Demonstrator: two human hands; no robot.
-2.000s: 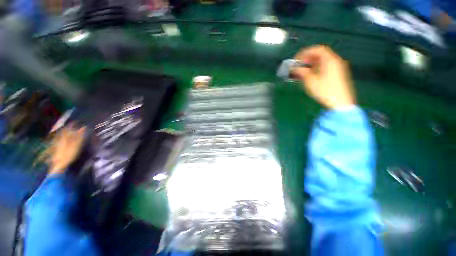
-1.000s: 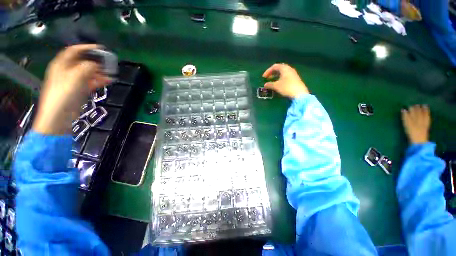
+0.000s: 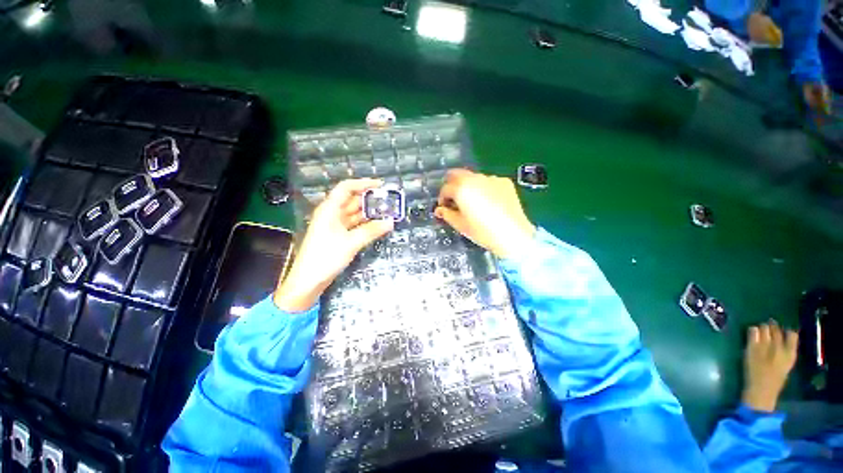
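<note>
My left hand [image 3: 335,238] holds a squarish watch housing [image 3: 383,205] with a silver rim and dark inside, above the upper part of the clear blister tray [image 3: 416,342]. My right hand [image 3: 482,209] is just right of the housing, over the same tray, with its fingertips together near a row of pockets. Whether a tiny part is pinched in them cannot be told. The clear tray lies directly in front of me, with small parts in its pockets and strong glare. Another silver-rimmed housing [image 3: 532,175] lies on the green bench right of my right hand.
A black tray [image 3: 69,356] at left carries several silver-rimmed housings [image 3: 119,240]. A smartphone [image 3: 248,274] and a dark ring [image 3: 275,190] lie between trays. A round part [image 3: 380,117] sits at the clear tray's top edge. Two units [image 3: 702,307] and another person's hand [image 3: 769,362] are at right.
My left hand has moved from over the black tray to over the clear tray with the housing. My right hand has let go of the housing on the bench and moved left over the clear tray.
</note>
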